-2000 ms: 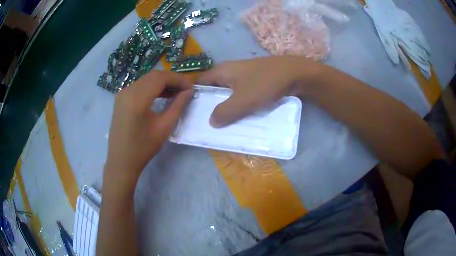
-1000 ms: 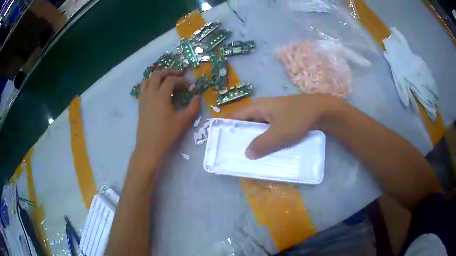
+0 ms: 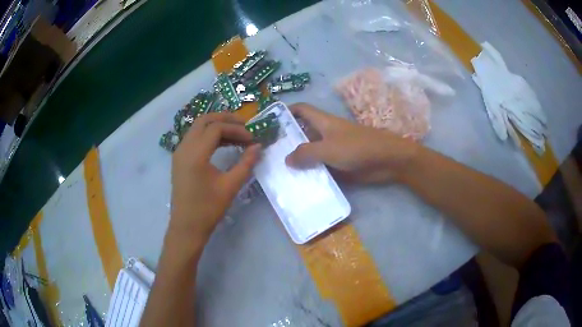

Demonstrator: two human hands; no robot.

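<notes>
My right hand (image 3: 341, 144) holds a white rounded housing shell (image 3: 300, 191) by its upper right side, thumb inside, open face toward me. The shell is tilted, its far end pointing up and left. My left hand (image 3: 214, 156) holds a small green circuit board (image 3: 262, 126) between thumb and fingers at the shell's far end. Whether the board touches the shell cannot be told. A pile of circuit boards (image 3: 228, 92) lies just beyond my hands. Small white pieces (image 3: 247, 191) are partly hidden by my left hand and the shell.
A clear bag of salmon-pink parts (image 3: 386, 105) lies right of the boards, and a white glove (image 3: 507, 96) farther right. White ribbed shells (image 3: 129, 297) and dark-blue cutters (image 3: 93, 314) lie at lower left. The green conveyor belt (image 3: 121, 80) runs along the upper left.
My left hand was over the board pile and is now at the shell with a board. My right hand has turned the shell from level to steeply slanted and moved it left.
</notes>
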